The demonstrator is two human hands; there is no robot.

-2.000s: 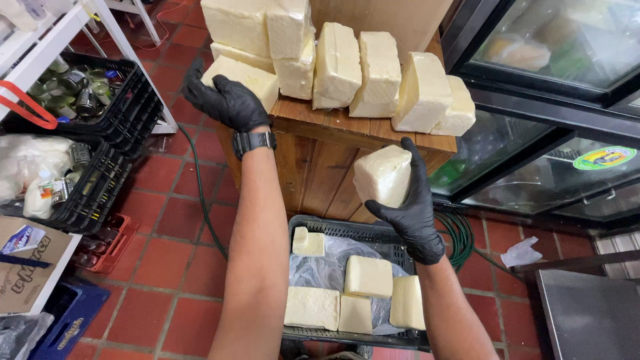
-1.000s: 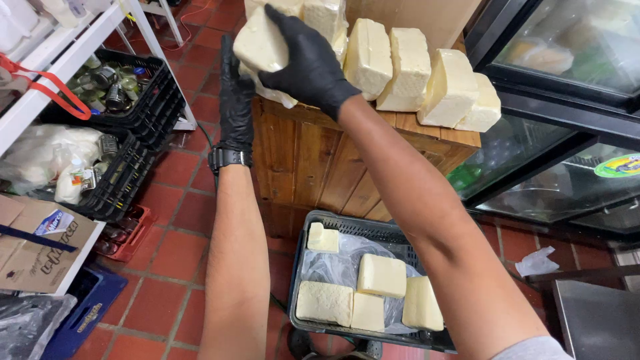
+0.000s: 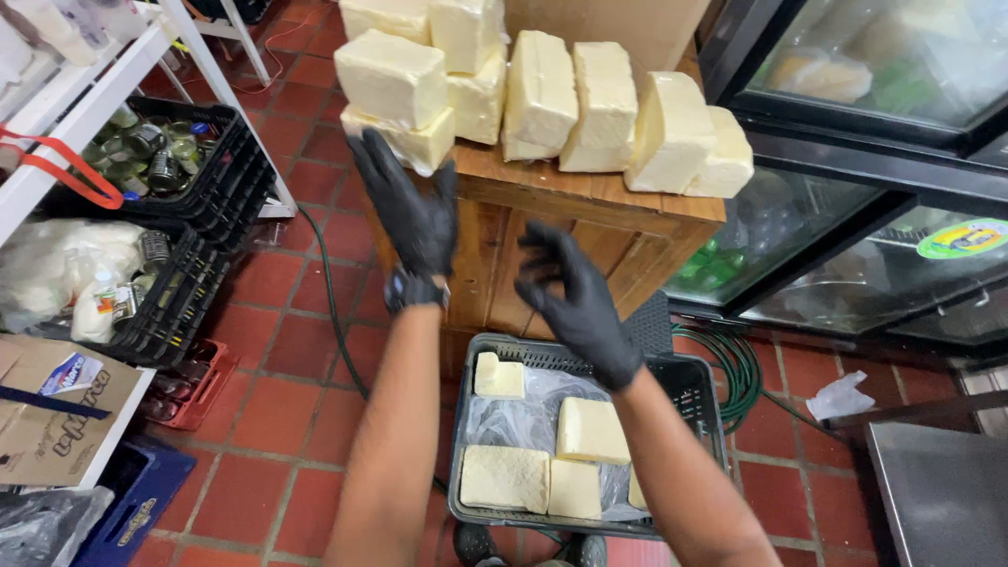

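My left hand (image 3: pixel 413 209), in a black glove with a watch at the wrist, has its fingers against the lower cheese block (image 3: pixel 405 140) at the left corner of the wooden cabinet (image 3: pixel 504 244). Another pale block of cheese (image 3: pixel 391 77) rests on top of that one. My right hand (image 3: pixel 573 295), also black-gloved, is empty in front of the cabinet, fingers apart. More wrapped blocks (image 3: pixel 602 106) stand along the cabinet top. Below, a black plastic crate (image 3: pixel 591 352) holds several cheese pieces (image 3: pixel 504 479) on clear plastic; my right forearm partly hides one.
Glass-door fridges (image 3: pixel 819 150) stand at right, with a coiled green hose (image 3: pixel 728 386) on the tiled floor below. At left are a white shelf (image 3: pixel 98 79), black crates of jars (image 3: pixel 220 185) and a cardboard box (image 3: pixel 59 417). A metal surface (image 3: pixel 937 496) is at lower right.
The block my right hand held is now stacked on the left corner block, and that hand has let go and drawn back toward the crate. My left hand stays by the stack.
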